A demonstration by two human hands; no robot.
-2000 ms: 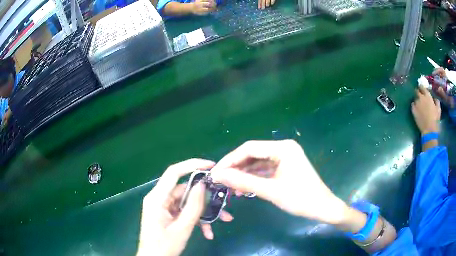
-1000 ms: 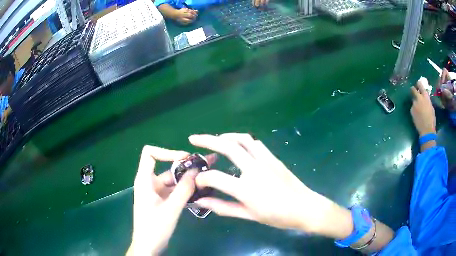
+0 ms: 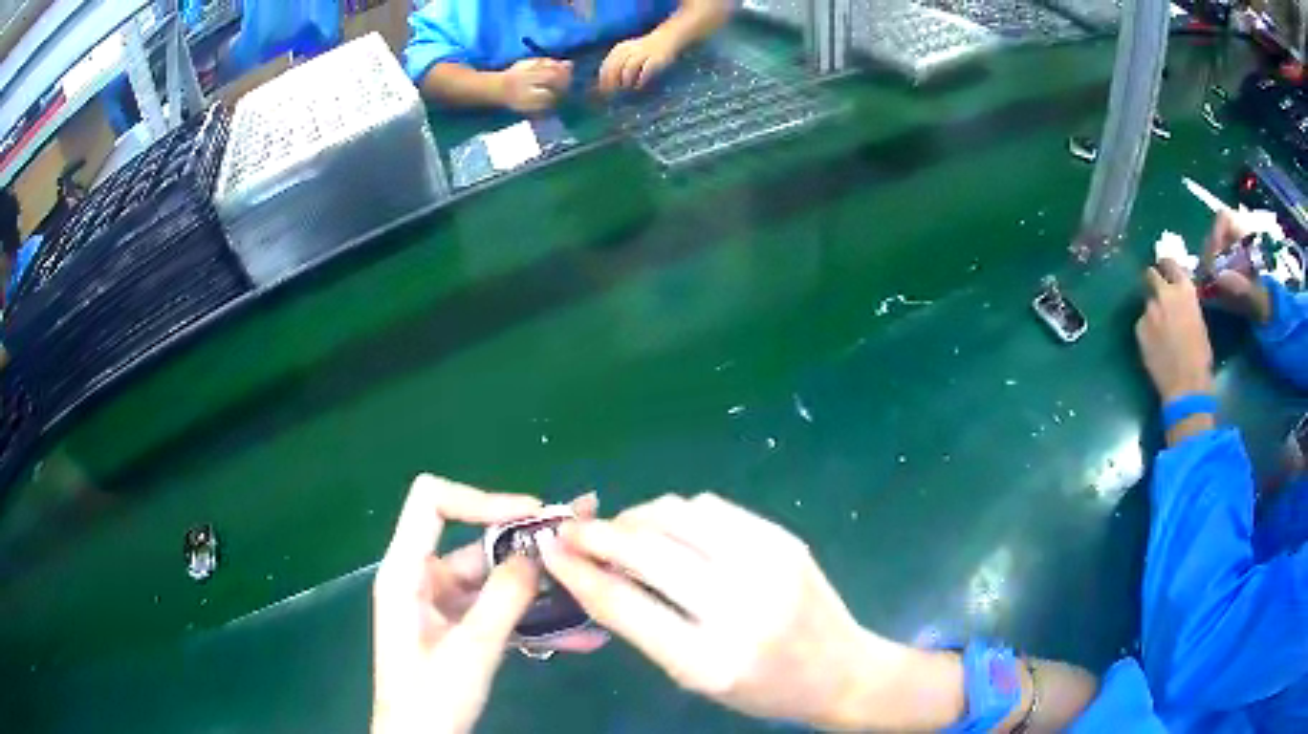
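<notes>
A watch case (?) (image 3: 554, 617) with a silver-white rim and dark inside is held above the green surface at the lower centre. My left hand (image 3: 456, 595) grips it from the left, thumb on its inner face. My right hand (image 3: 717, 602) has its fingertips on the case's upper part, at a small light piece; whether it pinches that piece is hard to tell. Fingers cover much of the case. A blue band (image 3: 990, 685) is on my right wrist. One part-assembled unit (image 3: 201, 552) lies at the left, another (image 3: 1059, 311) at the right.
Black trays (image 3: 115, 258) and white trays (image 3: 330, 158) are stacked at upper left. A clear gridded tray (image 3: 739, 115) lies at the top by a person's hands. A grey post (image 3: 1126, 129) stands upper right. A neighbour's hand (image 3: 1176, 337) and blue sleeve are at the right.
Both hands and the case are lower in the picture. The right fingers have moved from the case's side to its upper part. The left unit shows further left and lower; the surroundings have shifted left.
</notes>
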